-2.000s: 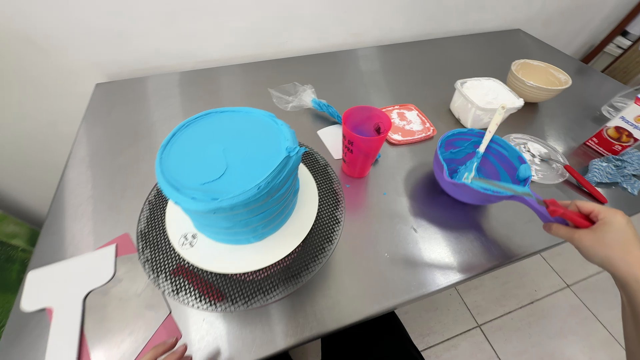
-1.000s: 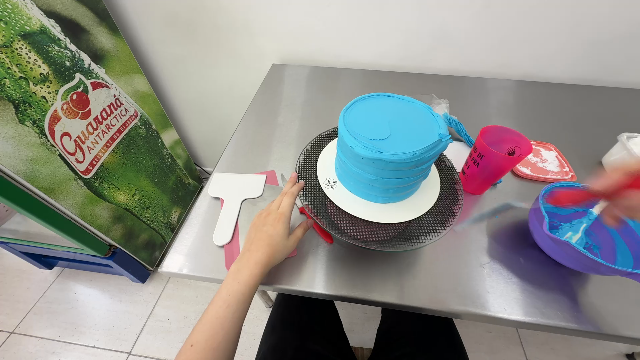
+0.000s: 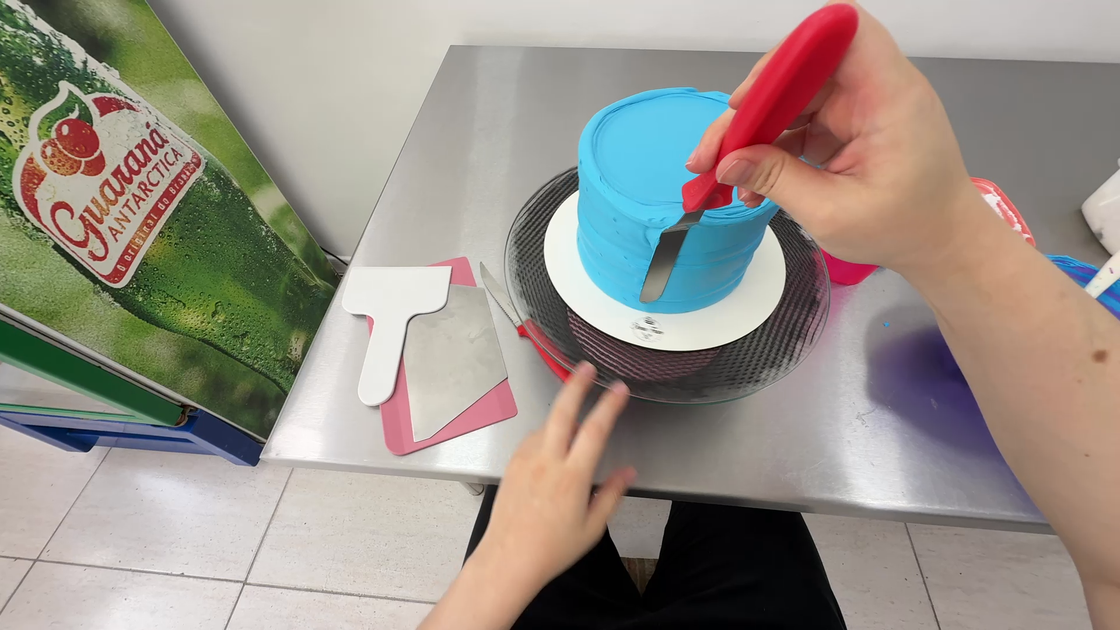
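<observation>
My right hand (image 3: 862,144) grips the red handle of an offset spatula (image 3: 669,258), whose metal blade points down against or just in front of the side of a blue-frosted cake (image 3: 604,236). The cake stands on a white round cake board (image 3: 744,311) on a glass turntable (image 3: 787,350) with a dark textured surface. My left hand (image 3: 564,464), fingers spread, holds nothing; its fingertips are at the turntable's near rim. Beside that rim lies a red-handled knife (image 3: 500,293), its handle partly under the glass.
Left on the steel table (image 3: 490,114) lie a white T-shaped scraper (image 3: 389,315), a metal scraper (image 3: 451,359) and a pink scraper (image 3: 398,429). Right are a pink cup (image 3: 847,269), a red-and-white lid (image 3: 1006,210) and a purple bowl (image 3: 980,411), partly behind my arm. A fridge (image 3: 157,219) stands left.
My right hand has moved with the spatula from the purple bowl to the cake. My left hand has drawn nearer to me from beside the scrapers. The view has swung left since the oldest frame.
</observation>
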